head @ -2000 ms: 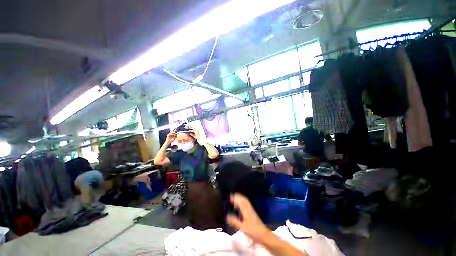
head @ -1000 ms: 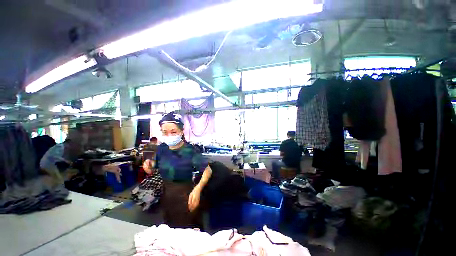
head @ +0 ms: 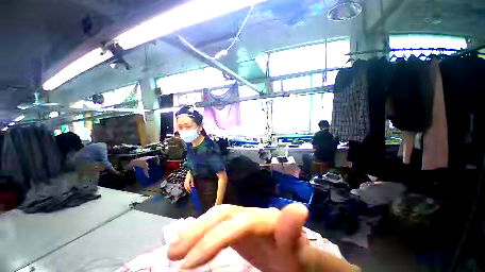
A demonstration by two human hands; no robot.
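Note:
My right hand [head: 247,234] is raised close to the camera at the bottom centre, bare, with its forearm coming from the lower right. Its fingers point left and are bent and somewhat apart, with the thumb up; nothing shows in it. Behind and below it lies the pale pink garment heap [head: 154,260], looking nearly white in the glare. The hand hides much of the heap; whether the fingertips touch it cannot be told. My left hand is not in view.
The white-topped table [head: 119,236] has a seam across it and grey garments [head: 61,199] on its far left part. A masked person [head: 205,164] stands beyond the table. Blue bins [head: 292,191] and cloth piles [head: 380,191] lie to the right, below hanging dark clothes [head: 412,98].
My right hand, out of view one second ago, is back in the picture, large and near. The masked person has lowered both arms and turned and leaned. The camera's view has shifted.

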